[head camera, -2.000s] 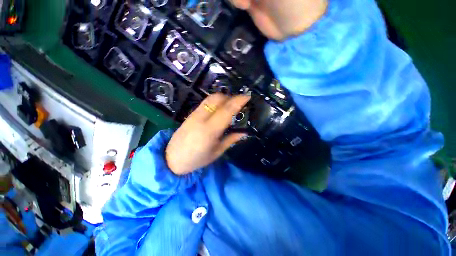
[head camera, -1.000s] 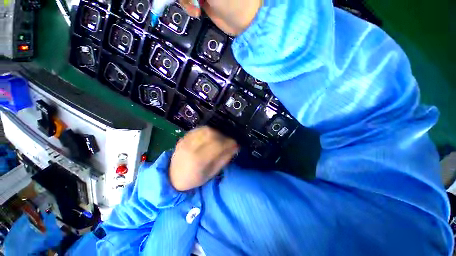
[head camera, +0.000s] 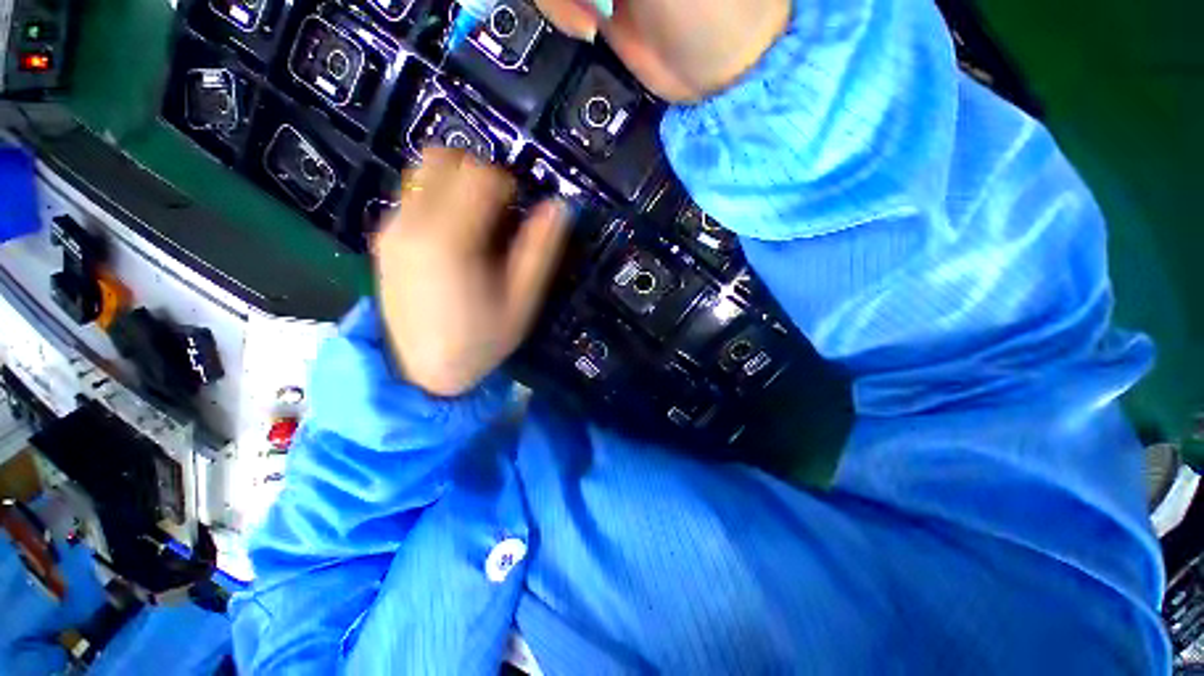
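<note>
The black blister tray (head camera: 357, 126) lies under both hands, with squarish black housings (head camera: 643, 281) bearing pale rings in its pockets. My left hand (head camera: 456, 271) is motion-blurred over the tray's left part, thumb spread from the fingers; whether it holds a housing cannot be made out. My right hand (head camera: 700, 46) is cut off by the top edge. The glue syringe's blue needle tip (head camera: 462, 25) shows left of it, above the tray; the barrel and most of the grip are out of the picture.
A white fixture (head camera: 251, 363) with a red button (head camera: 281, 433) and black blocks (head camera: 172, 346) stands at the left. A controller with a red light (head camera: 33, 53) is at the top left. A blue bin (head camera: 16, 192) is at the left edge. Green worktop (head camera: 112, 112) borders the tray.
My left hand has moved up and left over the tray from its near edge, its thumb now spread. My right hand and the needle tip appear farther right; the whole view has shifted too.
</note>
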